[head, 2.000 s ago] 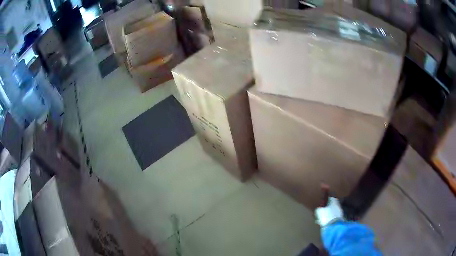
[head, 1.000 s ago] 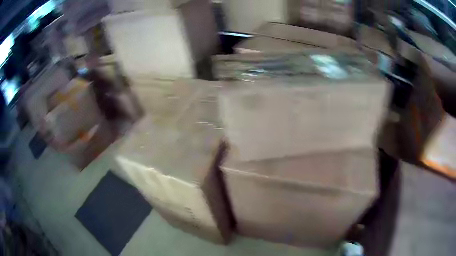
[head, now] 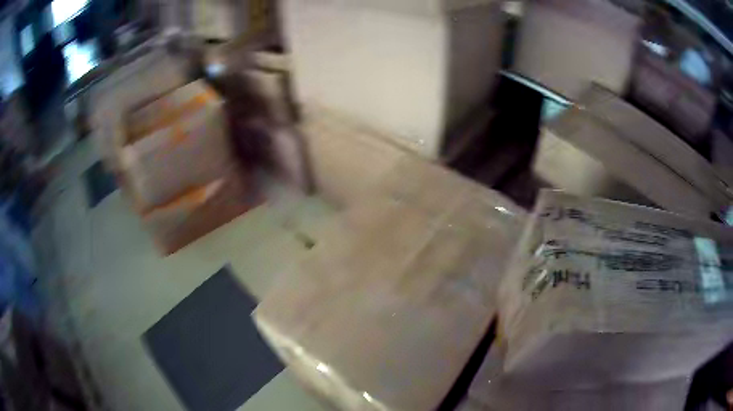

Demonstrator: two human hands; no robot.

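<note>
Neither of my hands shows clearly; a tiny orange and pale spot at the bottom right corner is too small to tell. Nearest in front of me is a large brown cardboard carton (head: 394,297) with shiny tape along its front edge. To its right lies a carton with rows of dark print and a white label (head: 627,265), with clear shiny tape at its left end. It rests on another carton. The picture is blurred.
A tall pale carton (head: 370,72) stands behind the large one. Cartons with orange tape (head: 181,160) stand at the left. A dark mat (head: 213,345) lies on the pale floor (head: 120,265). An open-flapped carton (head: 619,144) is at the right.
The view has turned and moved closer to the cartons. The printed top of the right carton now shows. The right hand with its white glove and blue sleeve has left the clear view.
</note>
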